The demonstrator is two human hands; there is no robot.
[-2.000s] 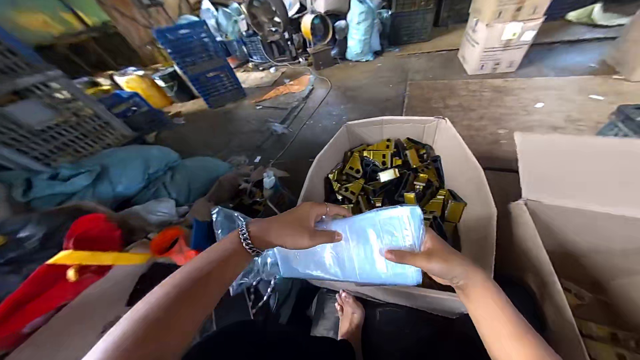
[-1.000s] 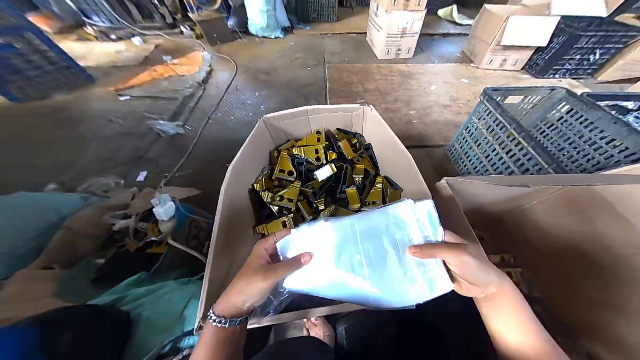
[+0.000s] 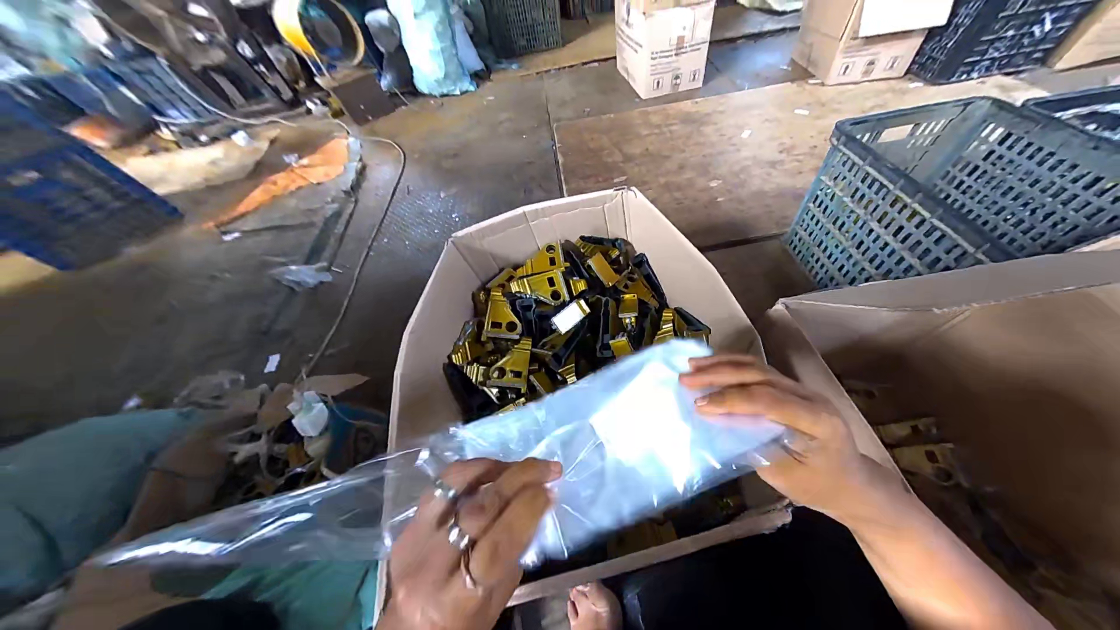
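Note:
A stack of pale clear plastic bags (image 3: 612, 429) spans the near part of an open cardboard box (image 3: 700, 280). My right hand (image 3: 787, 429) grips its right end, fingers on top. With rings on its fingers, my left hand (image 3: 481, 534) lies on the lower left part of the stack; its thumb is hidden. From there a loose clear plastic sleeve (image 3: 262, 525) trails off to the left. Inside the box, beyond the plastic, lie many gold-coloured metal brackets with black parts (image 3: 542, 289).
Another open cardboard box (image 3: 980, 341) at right holds a few gold pieces. Behind it stands a grey-green plastic crate (image 3: 910, 192). A cable (image 3: 376, 236) crosses the floor. Green sacks (image 3: 79, 490) lie at left, a blue crate (image 3: 70, 184) beyond, and a closed carton (image 3: 662, 48) farther back.
The plastic lay fairly flat between both hands a second ago; now it slants, with a clear length stretching out left. My left hand has moved onto its top side.

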